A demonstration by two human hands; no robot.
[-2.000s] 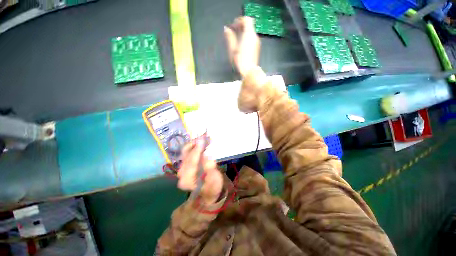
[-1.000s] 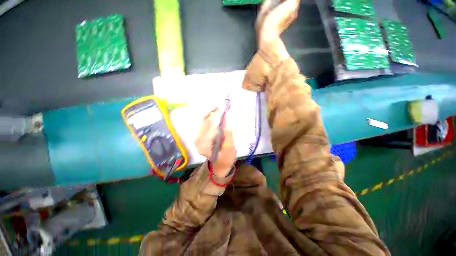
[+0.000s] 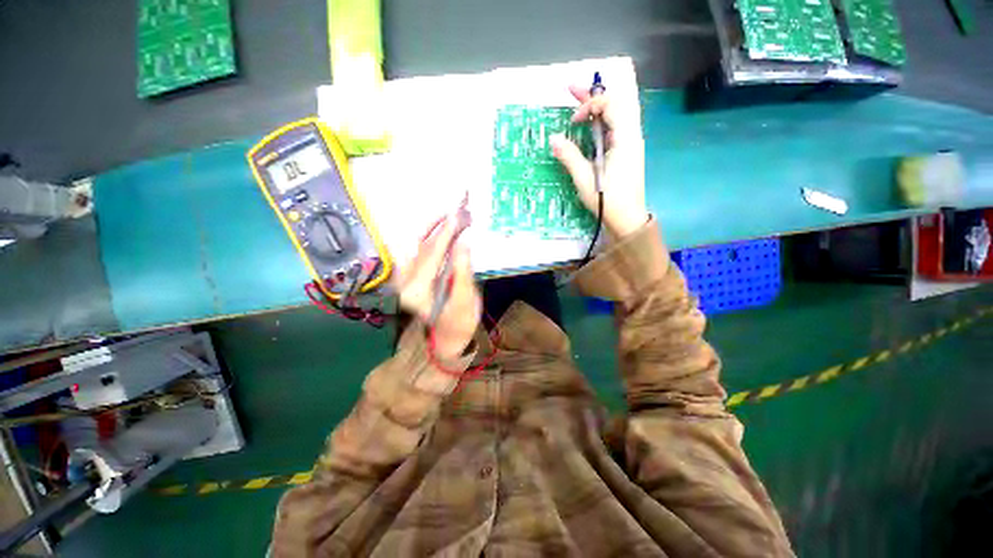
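Observation:
A green printed circuit board (image 3: 531, 174) lies on the white sheet (image 3: 419, 120). My right hand (image 3: 612, 158) is at the board's right edge, its thumb over the board, holding the black test probe (image 3: 598, 136) with its dark tip pointing away from me. My left hand (image 3: 444, 286) is left of the board, over the sheet's near edge, holding the red test probe (image 3: 444, 273) with its tip up, apart from the board. The yellow-orange multimeter (image 3: 322, 207) lies left of the sheet; its display appears to read OL.
A bright green-yellow strip (image 3: 357, 65) lies beyond the meter. Another board (image 3: 186, 46) lies at upper left. A dark stand (image 3: 762, 74) at upper right carries boards. A small white piece (image 3: 824, 201) and a yellowish-white roll (image 3: 929, 180) lie on the teal edge (image 3: 740, 164).
My right hand has come back from the far side, and a board now lies on the sheet beside it. My left hand still holds the red probe. The view has shifted.

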